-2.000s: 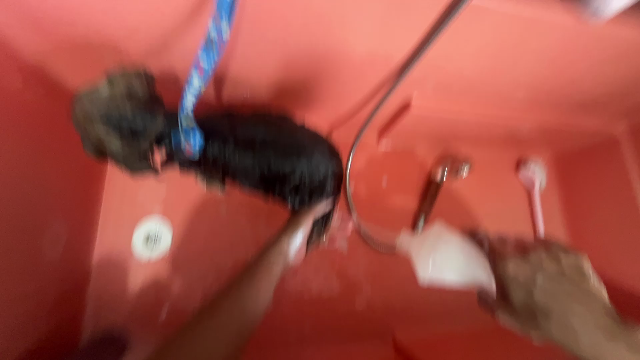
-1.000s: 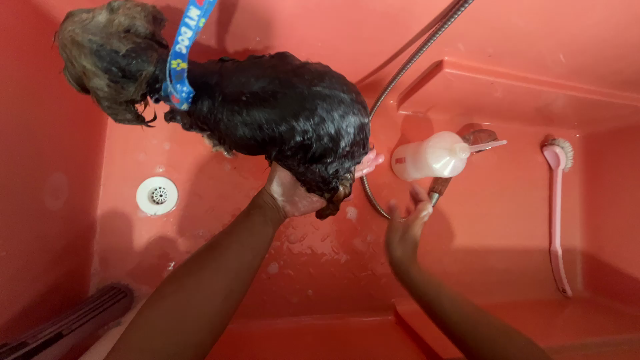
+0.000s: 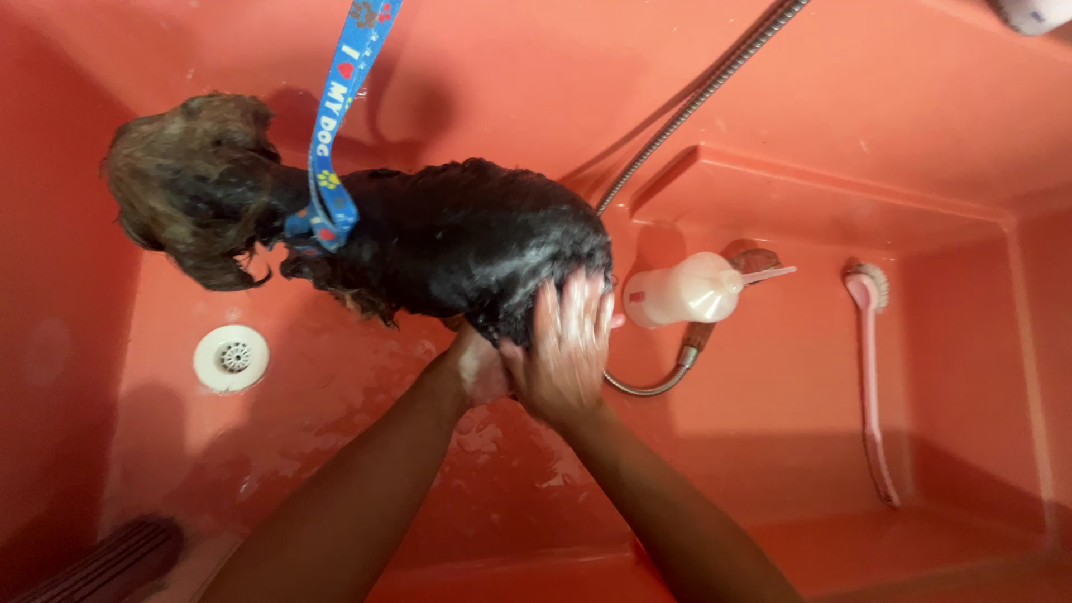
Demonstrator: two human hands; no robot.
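Note:
A wet dog with black back fur and a brown head (image 3: 452, 230) stands in an orange-red tub, its head to the left. Round its neck goes a blue printed leash (image 3: 339, 117) that runs up out of view. My left hand (image 3: 484, 368) is under the dog's rear, partly hidden by the dog and my other hand; its grip cannot be made out. My right hand (image 3: 569, 343) lies with fingers a little apart and whitish suds on them against the dog's hindquarters. Just right of the dog is a translucent squeeze bottle (image 3: 682, 291) with a nozzle.
A metal shower hose (image 3: 703, 96) comes down behind the dog and loops to a shower handle (image 3: 697, 337) beside the bottle. A pink long-handled brush (image 3: 871, 377) lies at the right. The white drain (image 3: 231, 358) is at the left, a dark ridged object (image 3: 109, 561) at the lower left.
My right hand held the bottle two seconds ago, was apart from it one second ago, and has moved left onto the dog's hindquarters. My left hand stays at the dog's rear.

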